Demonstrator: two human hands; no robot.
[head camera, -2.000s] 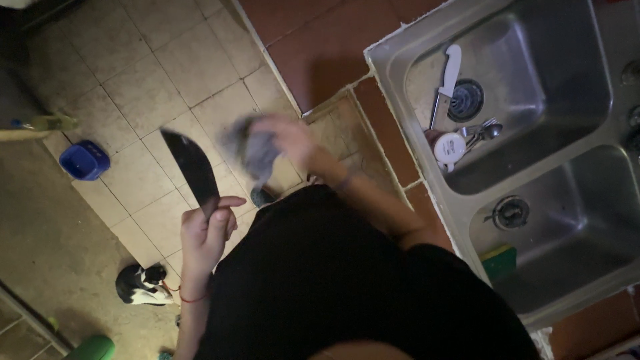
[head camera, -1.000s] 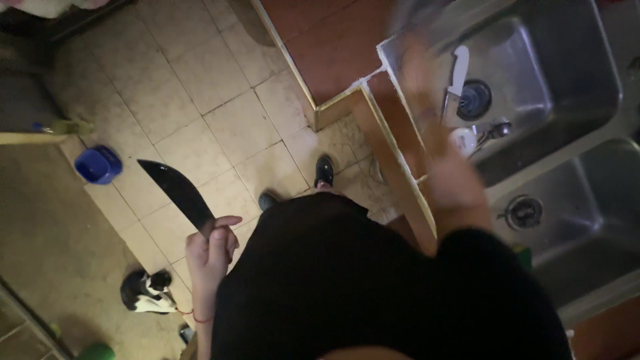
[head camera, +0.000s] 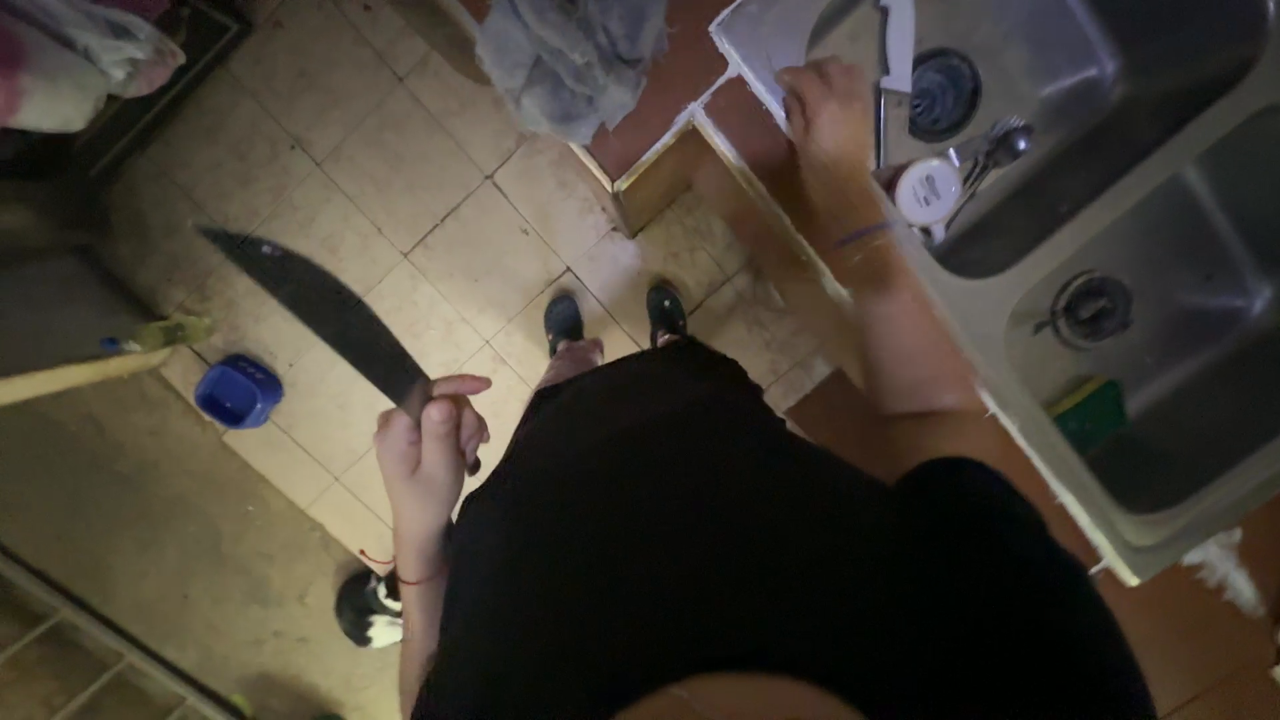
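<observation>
My left hand (head camera: 435, 440) grips a large dark-bladed knife (head camera: 325, 310) by its handle, the broad blade pointing up and left over the tiled floor. At the rim of the double steel sink (head camera: 965, 290) is my right hand (head camera: 835, 110), somewhat blurred, with fingers bent and nothing visible in it. A grey cloth (head camera: 575, 65) lies on the red-tiled counter and hangs over its edge, apart from both hands. In the upper basin, near the right hand, lie a white-handled knife (head camera: 897, 50), a white cup (head camera: 928, 192) and several pieces of metal cutlery (head camera: 1005, 145).
A green and yellow sponge (head camera: 1088, 412) rests in the lower basin. On the floor are a blue bowl (head camera: 238, 391) and a black and white cat (head camera: 370, 608), left of my legs. The counter's corner (head camera: 617, 195) juts out ahead of my feet. A pale wooden bar (head camera: 90, 377) extends from the left.
The grey cloth, in my right hand two seconds ago, is now on the counter, let go. My right hand has moved to the sink's rim. My left hand still holds the dark knife.
</observation>
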